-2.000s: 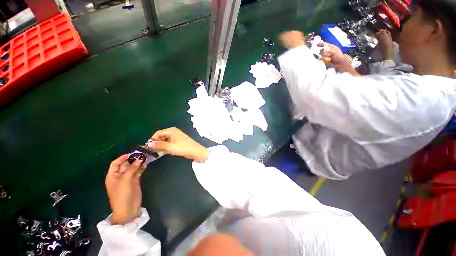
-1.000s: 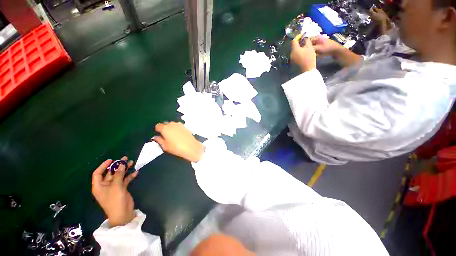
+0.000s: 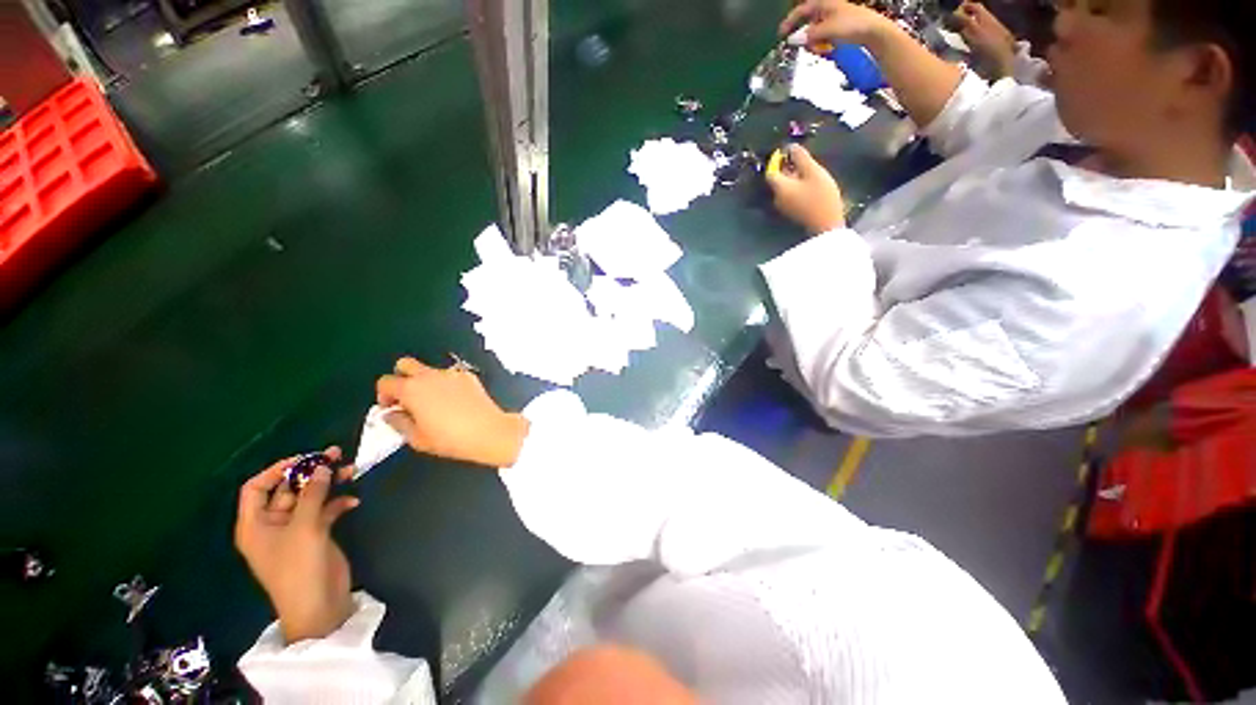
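My left hand (image 3: 296, 544) holds a small dark glossy round part (image 3: 309, 471) at its fingertips, over the dark-green surface (image 3: 276, 344). My right hand (image 3: 444, 411) pinches a white folded wipe (image 3: 376, 438) just right of the part; its lower tip is close to the left fingertips, and whether it touches the part I cannot tell. A small silvery piece (image 3: 463, 364) shows beside my right hand's knuckles. The white wipe heap (image 3: 544, 314) lies at the foot of the metal post (image 3: 515, 124).
A clear round bottle (image 3: 565, 251) stands among the wipes. A pile of shiny parts (image 3: 138, 675) is at lower left. A red-orange compartment tray (image 3: 69, 172) is at far left. A co-worker in white (image 3: 992, 276) works on the right, near a smaller wipe heap (image 3: 672, 174) and blue box (image 3: 857, 64).
The wipe and part were together two seconds ago, then came apart; the wipe is now folded smaller and nearer the part. The co-worker's hands have separated, one reaching up to the bottle there.
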